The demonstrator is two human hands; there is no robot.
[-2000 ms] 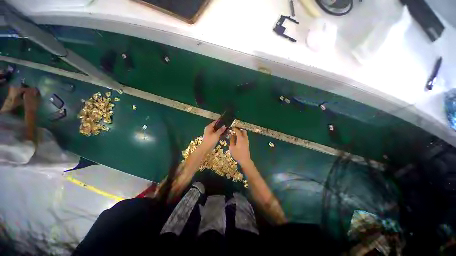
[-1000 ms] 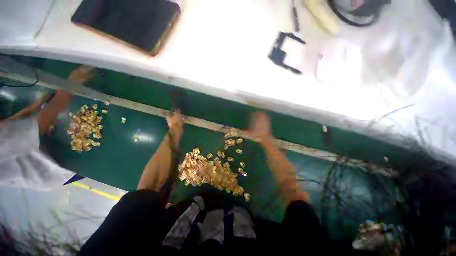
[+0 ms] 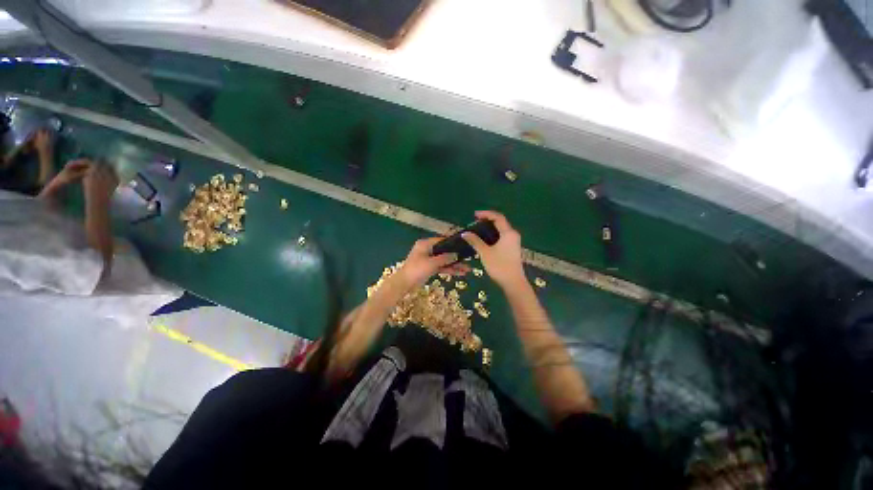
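A dark oblong housing (image 3: 465,243) is held between my two bare hands, above the pale divider strip (image 3: 402,216). My left hand (image 3: 424,261) grips its left end. My right hand (image 3: 501,247) grips its right end from above. A loose heap of small gold metal pieces (image 3: 431,308) lies on the green surface just below my hands, with a few singles at its right side. Whether a gold piece is in my fingers cannot be told.
A neighbouring worker's hands (image 3: 88,177) are at the left, by a second gold heap (image 3: 213,213). Single pieces and dark housings (image 3: 610,233) lie on the green belt (image 3: 421,134). A grey bar (image 3: 158,107) crosses at upper left. The white shelf (image 3: 479,67) holds a phone (image 3: 369,13) and black bracket (image 3: 576,55).
My hands were apart over the belt a second ago, and have come together on a dark housing. The view has shifted, showing more belt and less shelf.
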